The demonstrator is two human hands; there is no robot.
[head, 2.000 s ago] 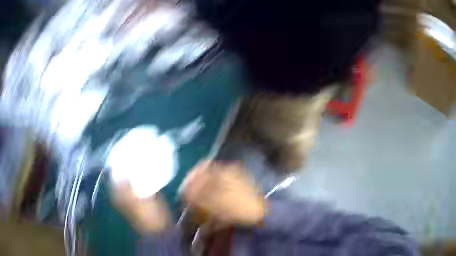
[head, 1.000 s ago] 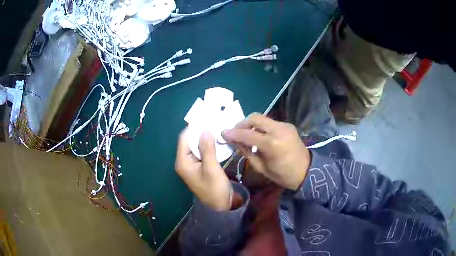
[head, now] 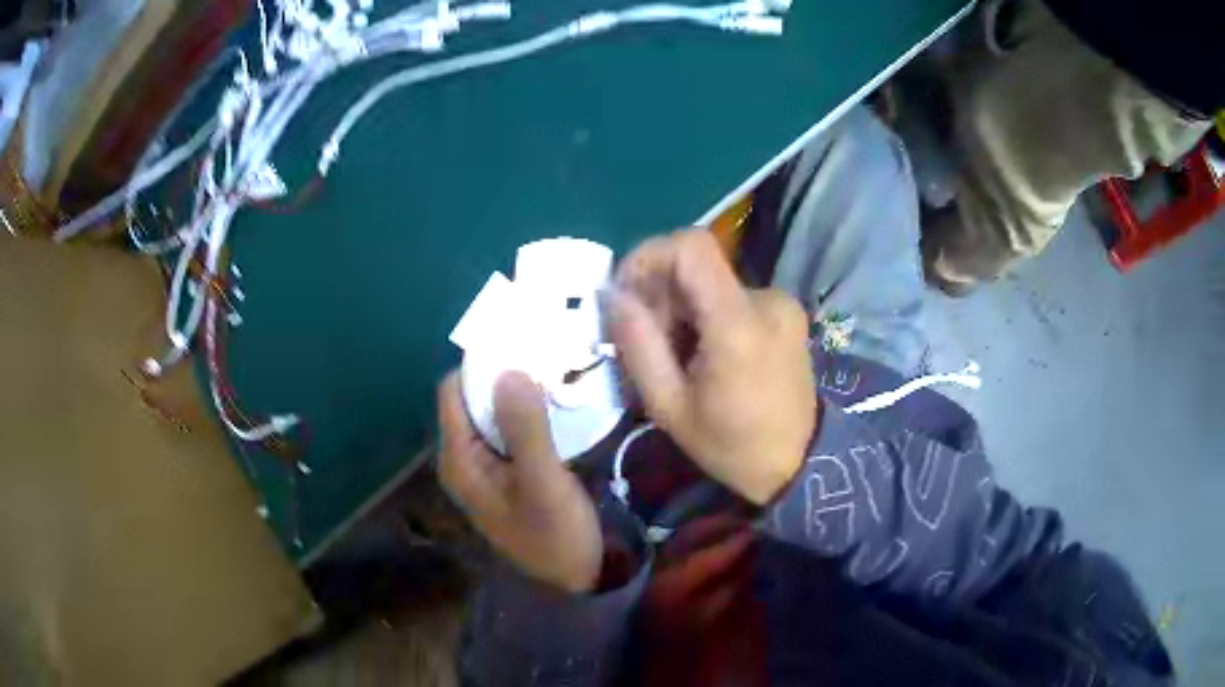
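A round white housing (head: 544, 336) with squarish tabs at its rim and a small dark hole is held over the green table near its edge. My left hand (head: 517, 483) grips it from below, thumb on its face. My right hand (head: 719, 362) is at its right side, fingertips pinched near a dark wire at the housing; what they pinch is blurred and partly hidden. A white cord (head: 621, 470) hangs below the housing between my hands. A white cord end (head: 914, 389) also shows beyond my right sleeve.
A bundle of white cords (head: 249, 128) with thin reddish wires lies on the green table (head: 403, 242) at left. One forked cord (head: 470, 65) lies at the back. A cardboard carton (head: 121, 483) is at lower left. A person's light trousers (head: 1034, 134) and a red stool (head: 1162, 215) are at right.
The view has shifted, so the cords sit higher and further left. My right fingers have moved up along the housing's right side, and a dark wire now shows at the housing.
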